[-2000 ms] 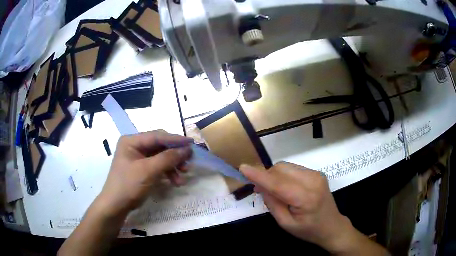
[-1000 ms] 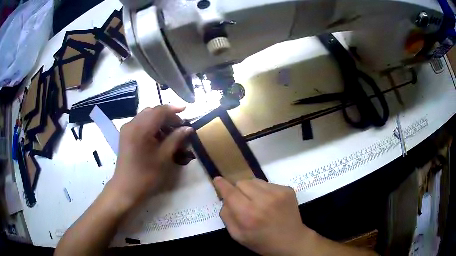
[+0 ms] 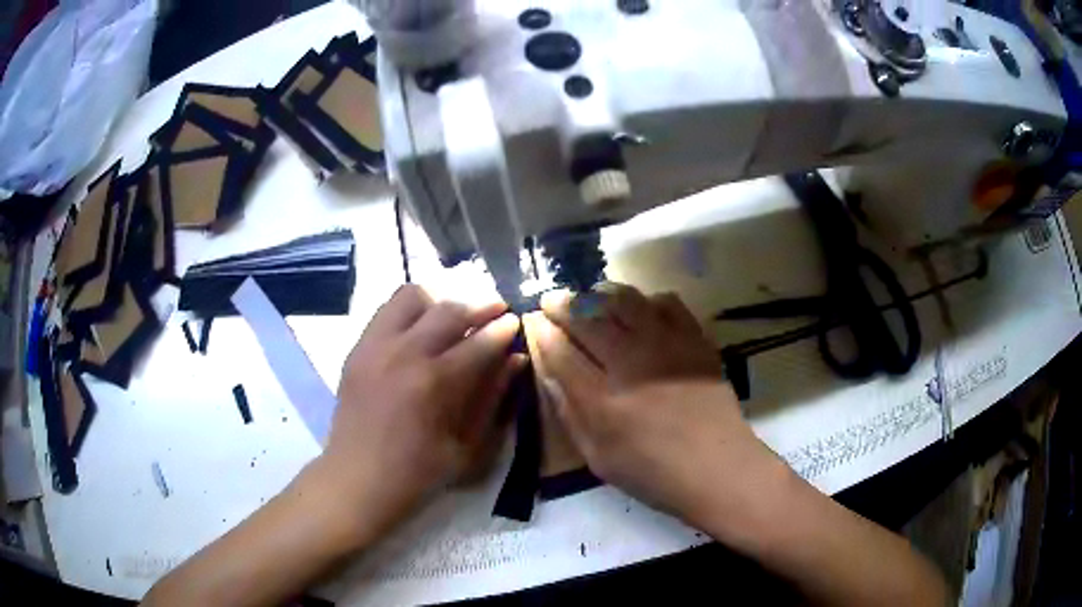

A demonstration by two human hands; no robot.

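Observation:
My left hand and my right hand are side by side at the needle area of the white sewing machine. They hold a tan panel with black borders, mostly hidden under my right hand. A black edge strip lies along the panel's left side, pressed by the fingertips of both hands, its lower end hanging free past the panel edge. The presser foot is just beyond my fingertips; whether it touches the panel cannot be told.
A fanned strip stack lies left of the machine, with a pale strip near my left hand. Panel piles lie far left and behind. Black-handled scissors lie right of the needle. A clear plastic bag is at far left.
The pale-backed strip held between my hands earlier now lies black side up along the panel. Both hands have moved up close to the needle, my right hand now covering the panel.

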